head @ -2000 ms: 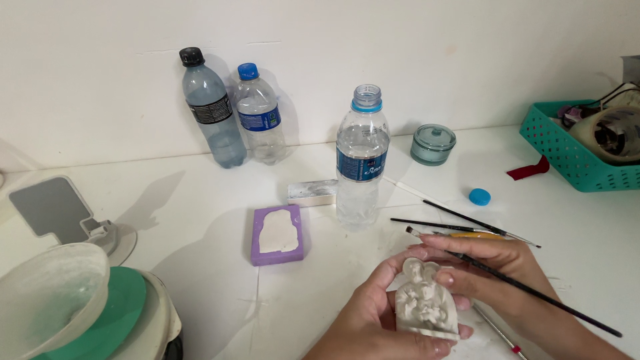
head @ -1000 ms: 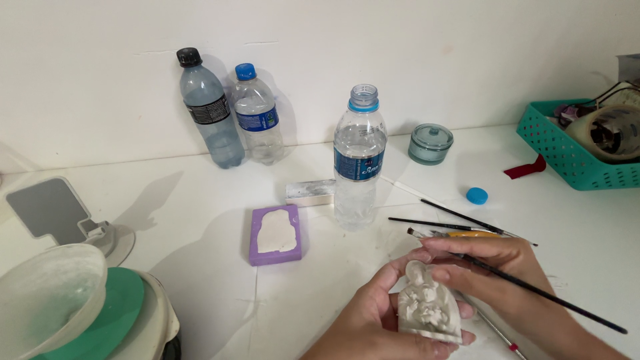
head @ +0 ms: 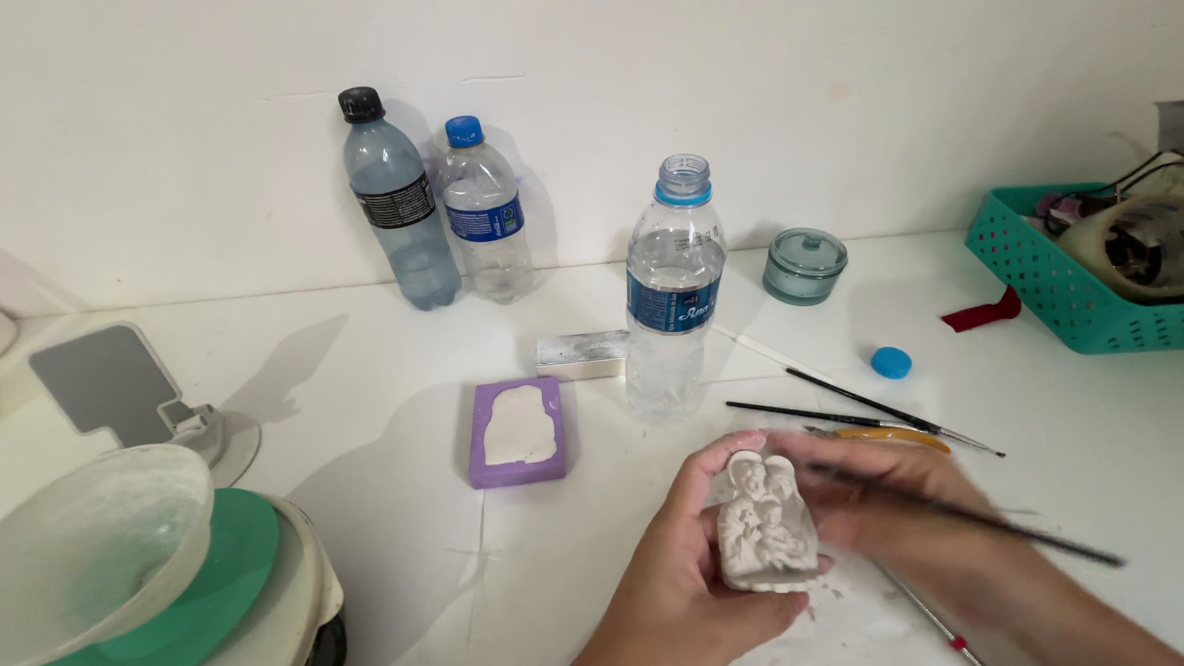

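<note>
A small white cast figurine of several haloed figures [head: 768, 527] rests in my left hand [head: 689, 564], its fingers and thumb around the back and base. Close at its right side is my right hand [head: 888, 499], blurred, with a slim black-handled brush [head: 971, 516] in its fingers; the brush tip is hidden or too blurred to tell. Left of the hands lies a purple mold [head: 479, 435] filled with white material [head: 521, 425]. Behind the hands are two dark brushes [head: 832, 415] [head: 879, 405] and a yellow-handled tool [head: 911, 436].
An uncapped water bottle [head: 671, 305] stands behind the hands, a metal-topped block [head: 581, 356] beside it. Two capped bottles [head: 393, 213] [head: 486, 222], a lidded glass jar [head: 805, 266] and a teal basket [head: 1064, 277] stand farther back. A translucent bowl [head: 111, 536] is at the left.
My left hand has turned the figurine more upright, its figures now facing the camera more. My right hand's fingers have moved off the figurine's top, still with the brush.
</note>
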